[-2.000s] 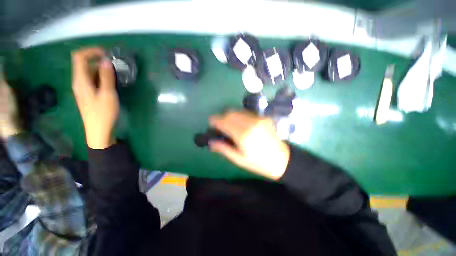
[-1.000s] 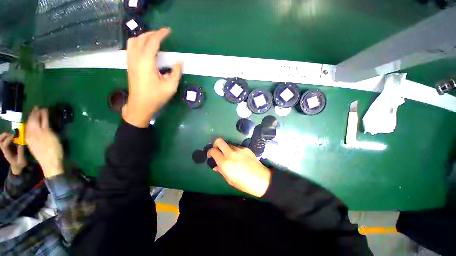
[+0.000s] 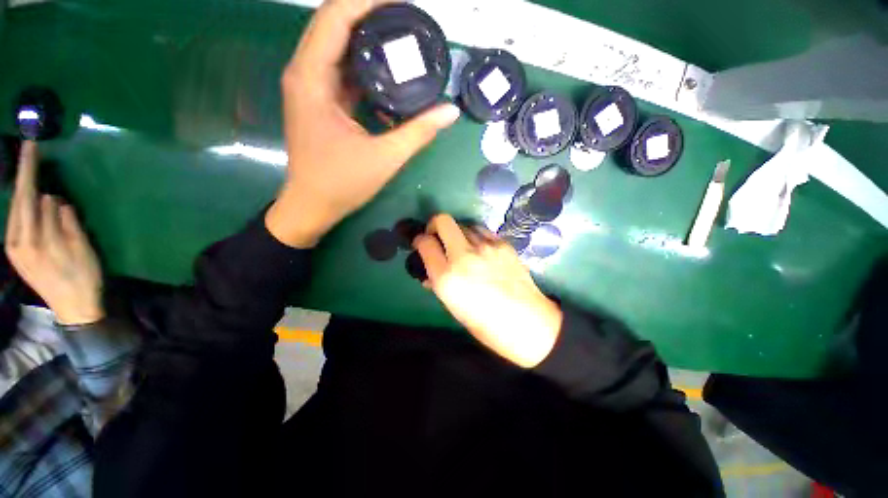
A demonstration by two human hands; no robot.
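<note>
My left hand [image 3: 336, 141] holds a round black housing [image 3: 383, 86] between thumb and fingers, raised above the bench, its white square label facing up. My right hand [image 3: 492, 290] is low over the bench with its fingertips down at black discs. One black disc [image 3: 381, 244] lies just left of those fingertips, and another is partly under them. Whether the fingers grip a disc cannot be told. A loose pile of black discs [image 3: 527, 211] lies beyond my right hand. Several labelled housings [image 3: 543, 124] stand in a row behind the pile, with pale discs [image 3: 499, 143] beside them.
A slim knife or scraper [image 3: 708, 209] and a crumpled white cloth [image 3: 767, 197] lie at right on the green bench top [image 3: 623, 311]. A white strip [image 3: 584, 60] and grey upright [image 3: 779, 92] cross behind. At left are another person's hand [image 3: 54, 248] and a dark housing [image 3: 37, 114].
My left hand now holds a labelled housing, where one second ago its fingers were spread over the white strip. My right hand stays by the black discs. The view has shifted.
</note>
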